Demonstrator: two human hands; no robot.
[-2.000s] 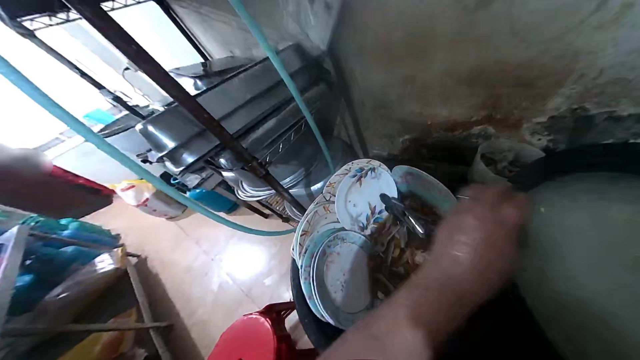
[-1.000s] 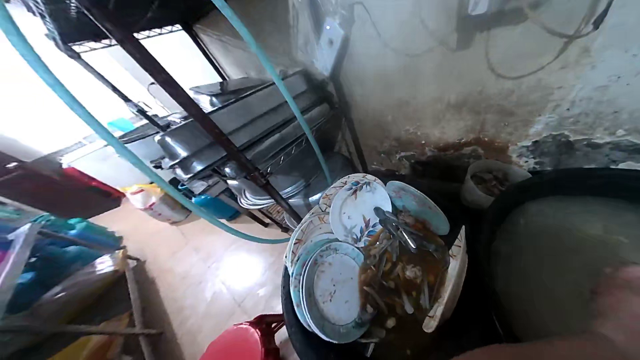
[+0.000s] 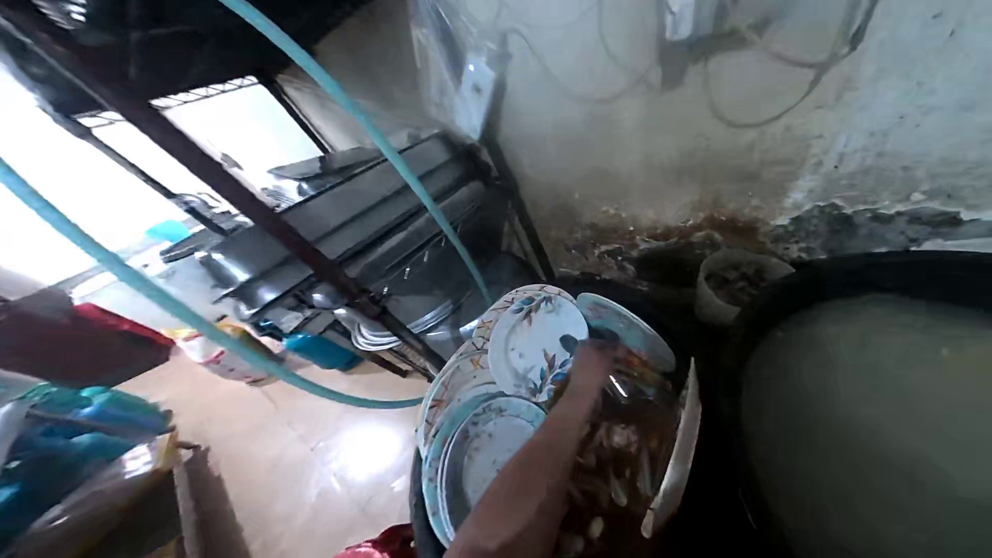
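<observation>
My left hand (image 3: 598, 366) reaches in from the bottom and is blurred. Its fingers are over metal cutlery (image 3: 618, 385) amid brown food scraps (image 3: 620, 465); whether they grip anything cannot be told. Dirty plates crowd round the scraps in a dark tub (image 3: 418, 508): a floral plate (image 3: 535, 341) beside the hand, a bluish plate (image 3: 632, 329) behind it, and a stack of blue-rimmed plates (image 3: 496, 438) left of the forearm. A pale-edged dish (image 3: 678, 457) stands tilted on the right. My right hand is not in view.
A large black tub of cloudy water (image 3: 876, 418) is on the right. Behind it a small white bucket (image 3: 717, 298) holds scraps. A teal hose (image 3: 403, 170) loops past a metal rack (image 3: 310, 263) with steel pans. A red plastic item (image 3: 380, 542) and plastic bags (image 3: 85, 442) are lower left.
One second ago my left hand was at the cloudy water on the right; now it is over the cutlery among the plates. The view has shifted slightly.
</observation>
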